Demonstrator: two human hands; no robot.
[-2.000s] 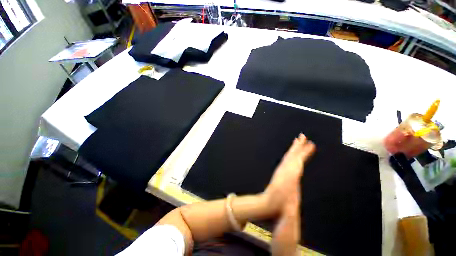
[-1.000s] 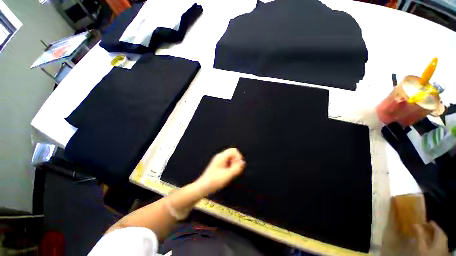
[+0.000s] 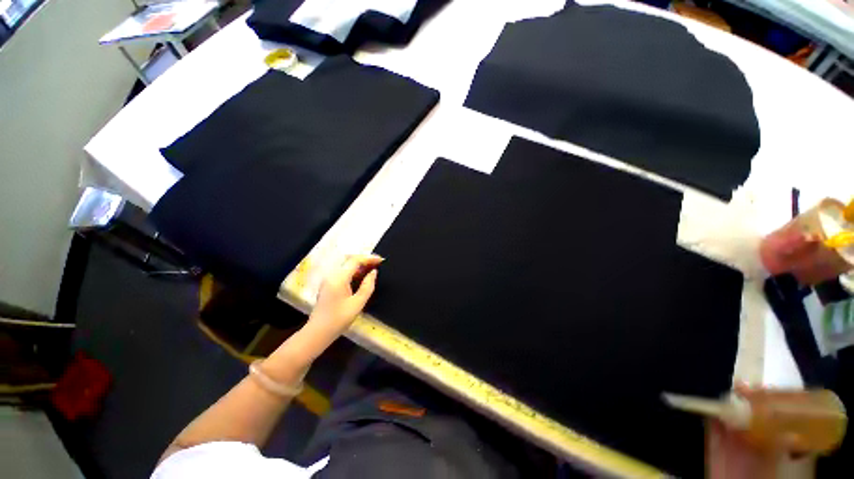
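Observation:
A notched black panel lies flat on the white-covered table. My left hand is at its front left corner, thumb and fingers curled at the panel's left edge; whether they pinch it is hard to tell. My right hand is at the lower right, partly cut off by the bottom edge and blurred. It holds an orange squeeze bottle with a long pale nozzle that points left over the panel's front right part.
A thick black panel stack overhangs the table at left. A curved black panel lies at the back. A pinkish glue pot and dark offcuts are at right. A yellow measuring strip runs along the front edge. A yellow ring lies far left.
My left hand has moved left from over the panel to its front left corner. My right hand, earlier at the lower right edge, now holds the bottle over the panel. The view has shifted.

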